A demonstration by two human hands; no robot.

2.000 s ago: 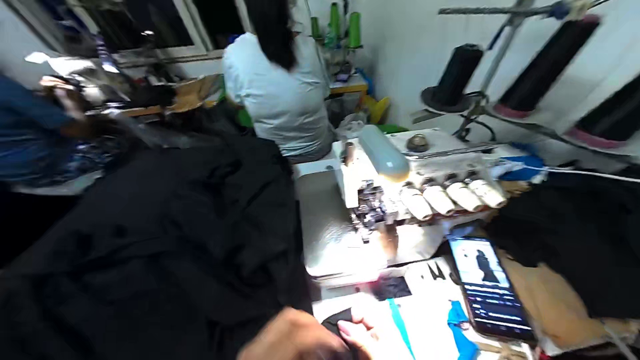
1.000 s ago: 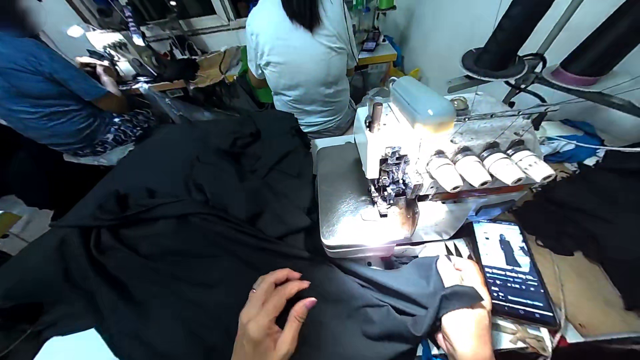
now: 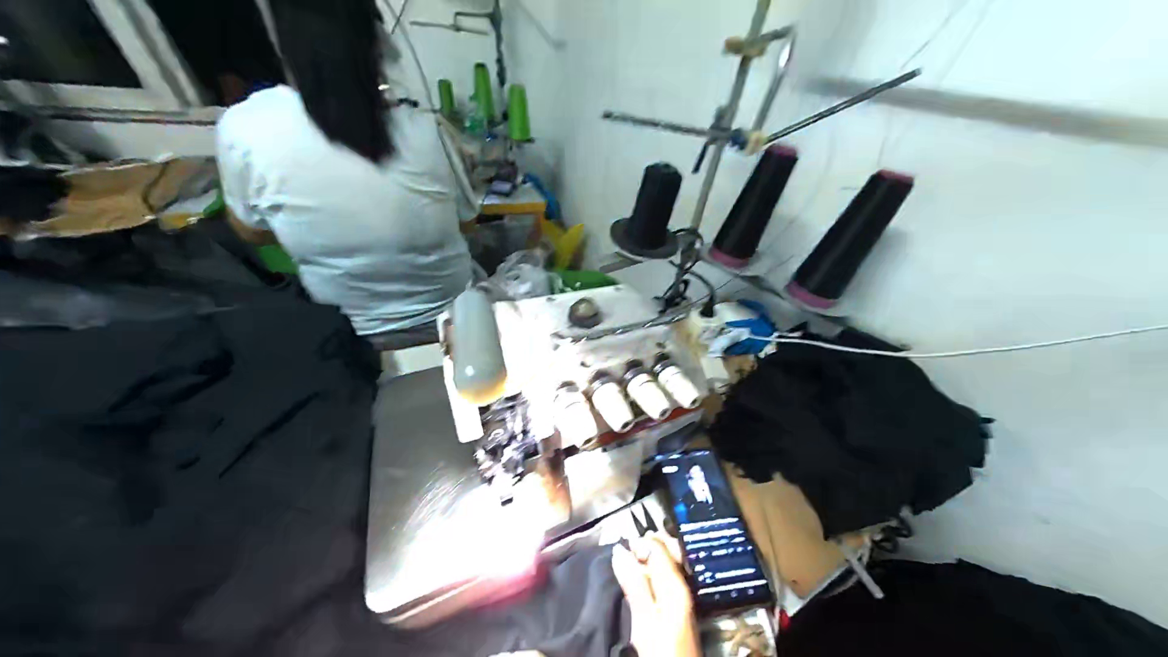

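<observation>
My right hand (image 3: 655, 593) is at the bottom, just left of a lit smartphone (image 3: 716, 529), with dark fabric (image 3: 570, 602) against its fingers. The dark tips of small thread snips (image 3: 643, 520) show just beyond the fingertips; whether the hand holds them I cannot tell. Of my left hand only a sliver (image 3: 518, 653) shows at the bottom edge, by the same fabric. An overlock sewing machine (image 3: 584, 319) stands ahead, its lamp glaring on the metal bed plate (image 3: 411, 456). A large spread of black fabric (image 3: 182, 456) lies left of the plate.
A person in a light shirt (image 3: 356, 210) sits beyond the machine, back turned. Black thread cones (image 3: 757, 205) stand on a thread stand (image 3: 721, 137) at the back right. Black cloth pieces (image 3: 849, 420) lie right of the phone, and a white cord (image 3: 958, 353) runs along the wall.
The view has swung right and up. My left hand, spread over the black fabric one second ago, is now almost wholly out of view. My right hand remains beside the phone.
</observation>
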